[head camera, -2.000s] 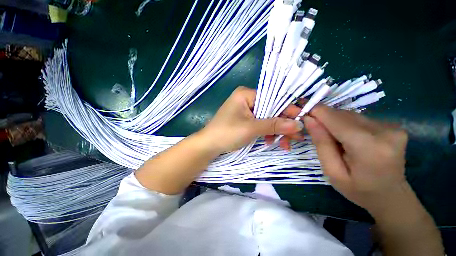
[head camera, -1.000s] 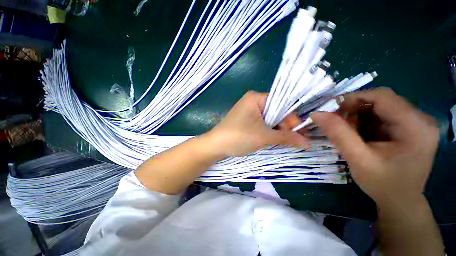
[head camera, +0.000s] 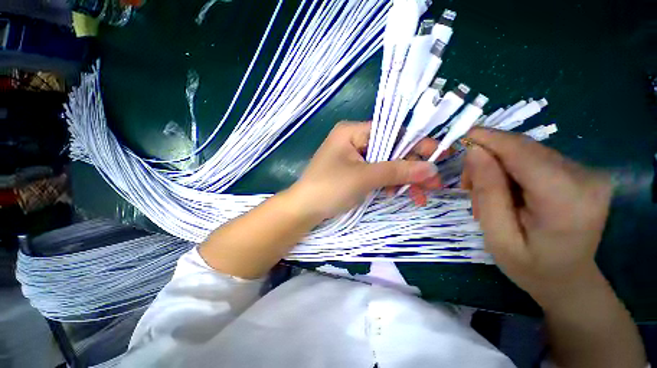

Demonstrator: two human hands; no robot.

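My left hand [head camera: 360, 169] is shut around a bunch of white charging cables [head camera: 384, 115]. Their white plug housings and silver tips fan up and to the right above the fist. One plug [head camera: 465, 121] leans right, near my right fingertips. My right hand [head camera: 533, 208] is slightly blurred, thumb and fingers bent close together. A tiny brownish metallic spot shows at its fingertips; whether they grip a plug end cannot be told. More white plug ends [head camera: 529, 109] show behind my right hand. A large white cable bundle [head camera: 403, 237] lies under both hands, its right end hidden.
A second group of white cables [head camera: 295, 100] runs to the table's far edge. Clear plastic scraps [head camera: 191, 100] lie on the dark green table [head camera: 576, 65]. Hanging cables [head camera: 94, 277] are at lower left. A small yellow object [head camera: 85, 21] and dark items sit at upper left.
The left hand and its plug fan tilted right, then came back left and spread wider. The right hand moved right, then back toward the fan, and now sits by the right-leaning plug.
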